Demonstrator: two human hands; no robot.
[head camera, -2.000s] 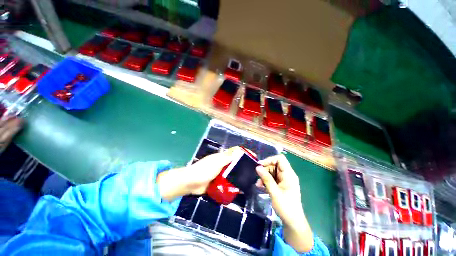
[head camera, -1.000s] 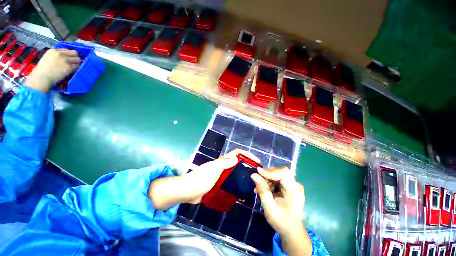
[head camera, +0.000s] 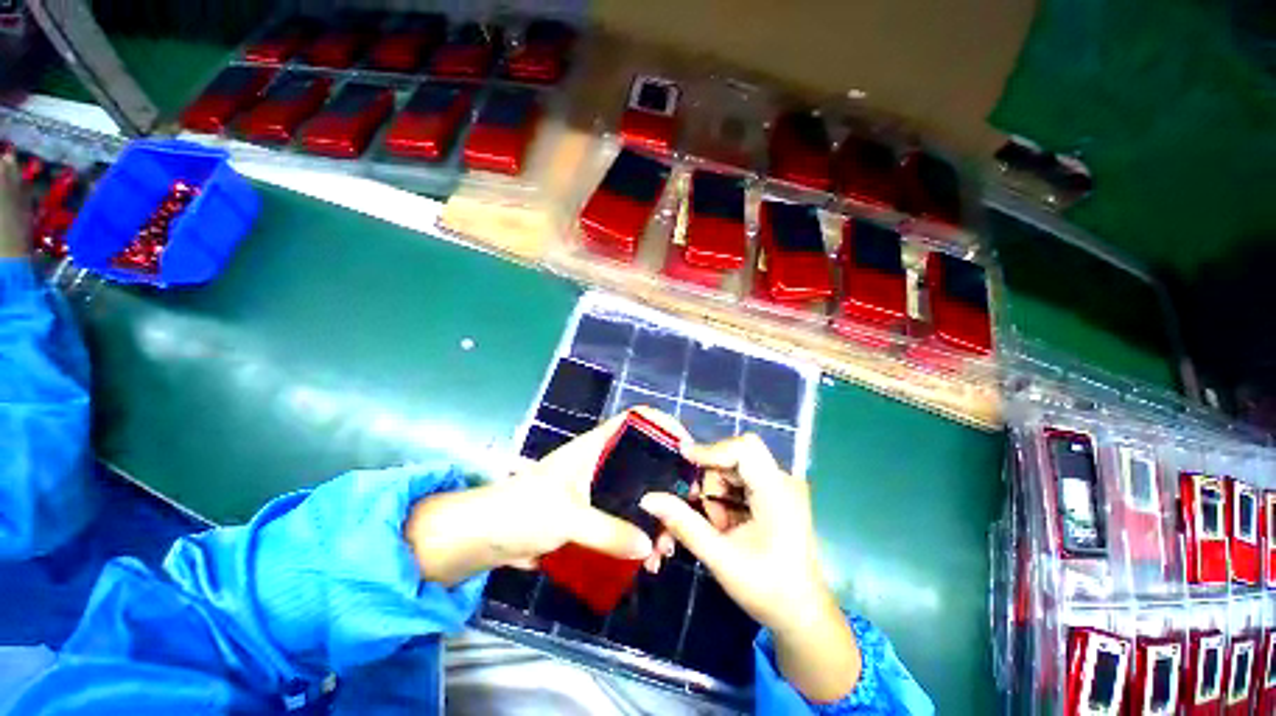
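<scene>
A red housing with a glossy black panel over its upper part is held above the panel tray. My left hand grips the housing from the left, thumb at the panel's lower edge. My right hand touches the panel's right side with thumb and fingertips. Whether the right fingers hold a small tool or piece cannot be told. The panel tray below shows black panels in a grid, partly hidden by the hands.
Clear trays of red housings stand behind the work, at the back left and at the right. A blue parts bin with small red parts stands at left. Another person's blue sleeve is at the left edge.
My left thumb has come onto the front of the housing, and my right thumb has moved down and left over the panel. The neighbour's hand has left the blue bin.
</scene>
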